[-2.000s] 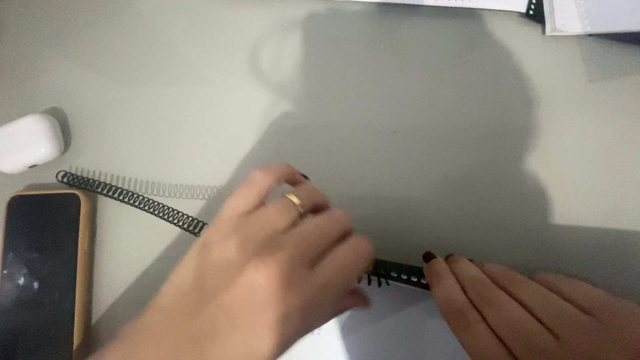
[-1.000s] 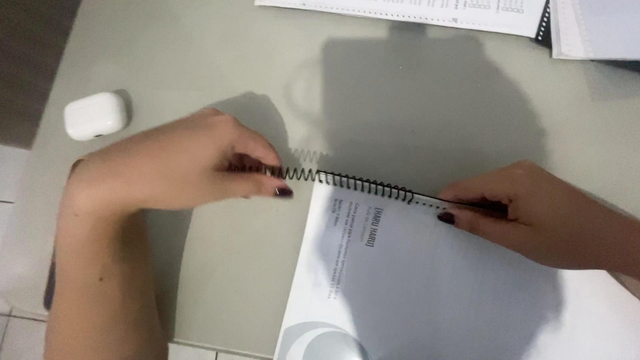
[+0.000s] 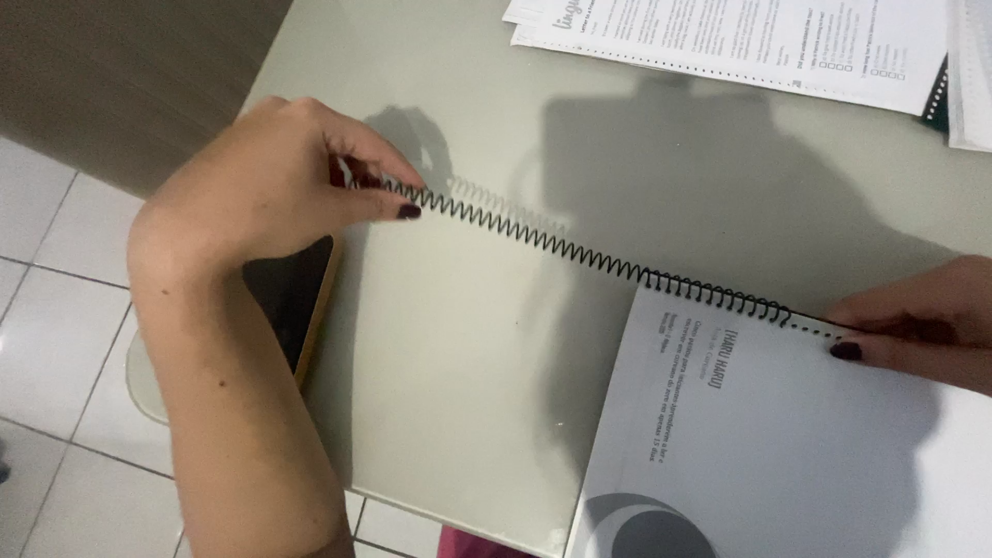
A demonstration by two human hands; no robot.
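Note:
A black spiral binding coil (image 3: 535, 235) runs from my left hand (image 3: 287, 178) down to the right, where its far part is threaded through the holes along the edge of a stack of printed sheets (image 3: 763, 434). Thumb and fingers of my left hand pinch the coil near its free end. My right hand (image 3: 922, 325) grips the punched edge of the stack, thumb on top, just beyond the last threaded loops. Several bare holes show between the coil's tip and my right thumb. The fingers under the stack are hidden.
More punched printed sheets (image 3: 728, 46) lie at the table's top right, beside another stack with a dark cover at the far right edge. A phone in a yellow-orange case (image 3: 291, 302) lies partly behind my left forearm. The table edge (image 3: 465, 523) and tiled floor are at the lower left.
Since one second ago, my left hand holds the coil farther from the sheets, with a longer stretch of coil showing between. The view has shifted. My right hand still holds the punched edge.

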